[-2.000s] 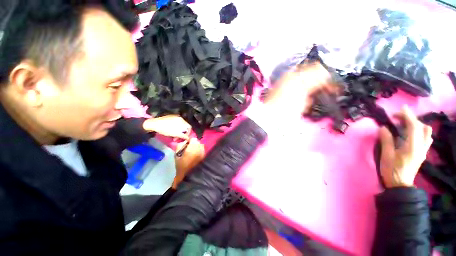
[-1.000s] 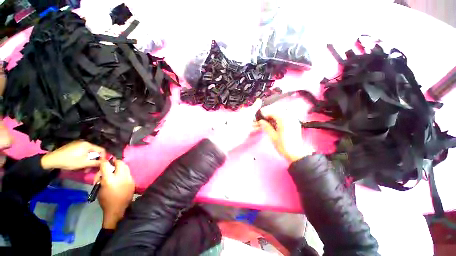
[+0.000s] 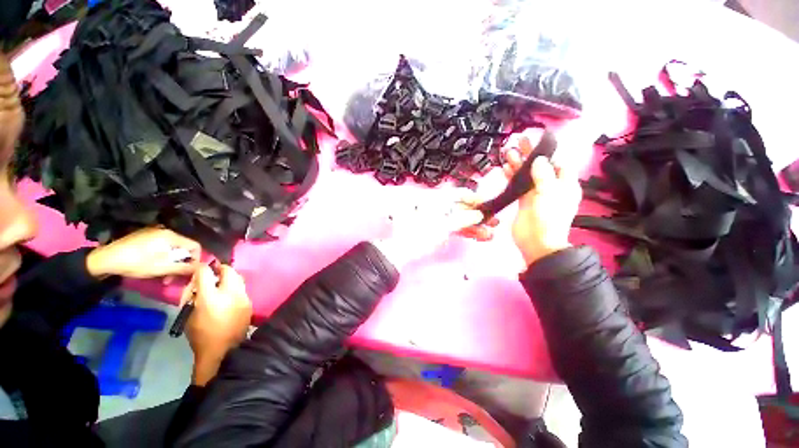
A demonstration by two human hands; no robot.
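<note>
A piece of black webbing strap [image 3: 517, 184] runs slanted between my two hands in front of the buckle pile. My right hand [image 3: 545, 206] grips its upper part, with the end standing up past the fingers. My left hand [image 3: 451, 223], washed out by glare, holds its lower end. Whether a buckle is on the strap cannot be told. The small black plastic buckles [image 3: 420, 140] lie heaped just behind my hands.
A big heap of straps with olive tabs [image 3: 175, 131] is at the left, loose webbing [image 3: 701, 201] at the right. A clear bag [image 3: 534, 66] lies behind the buckles. At the left a person's hands [image 3: 206, 297] hold a dark stick near the pink table edge.
My view swung right, away from the neighbouring person. My right hand moved from the right heap to my left hand; the strap between them has been raised and now slants upward.
</note>
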